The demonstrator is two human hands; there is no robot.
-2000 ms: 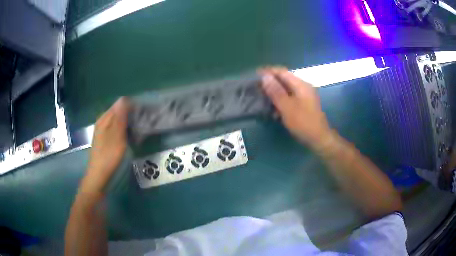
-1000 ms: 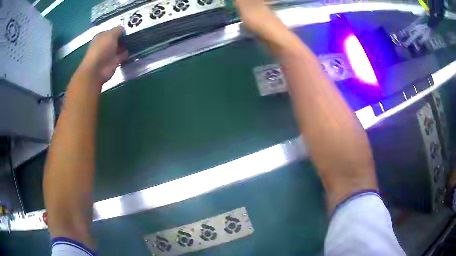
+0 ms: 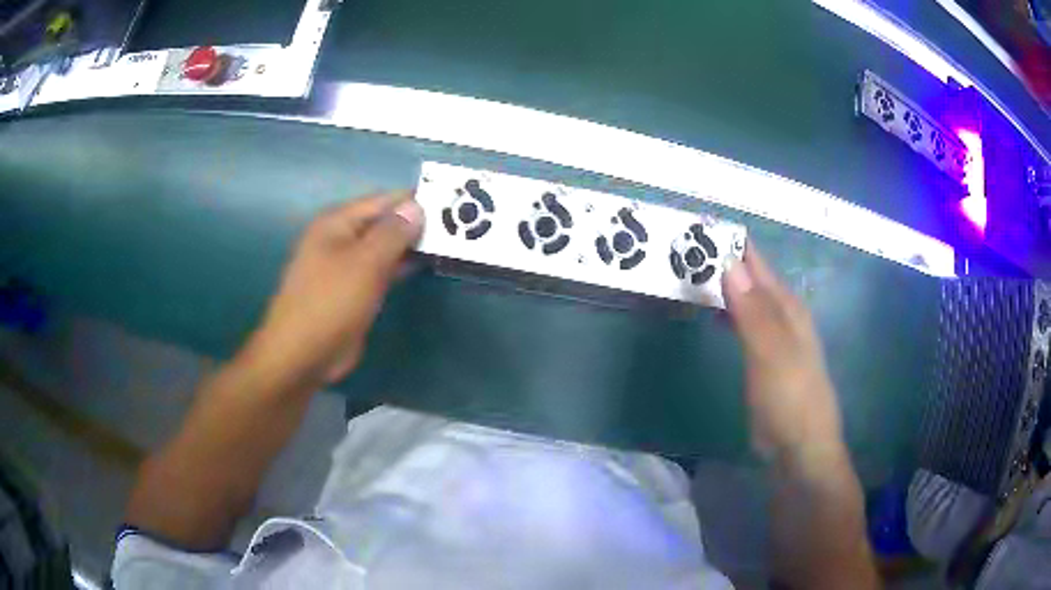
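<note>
A silver four-fan plate [image 3: 582, 239] lies in front of me on the green worktop, its four dark round cut-outs facing up. A thin dark edge shows under its near side. My left hand [image 3: 334, 282] holds its left end between thumb and fingers. My right hand [image 3: 784, 346] is at its right end, with fingertips on the end of the plate. Whether the plate is slightly raised I cannot tell.
A bright metal rail [image 3: 519, 133] runs behind the plate. Another four-fan unit [image 3: 914, 125] lies on the belt beside the violet lamp [image 3: 974, 184]. A ribbed stack [image 3: 991, 375] stands at right, near a person's sleeve [image 3: 939, 507]. A red button [image 3: 202, 65] is at upper left.
My hands have come back from the far stack to the near worktop and now hold the near plate's ends. The view has turned, and the violet lamp sits farther right.
</note>
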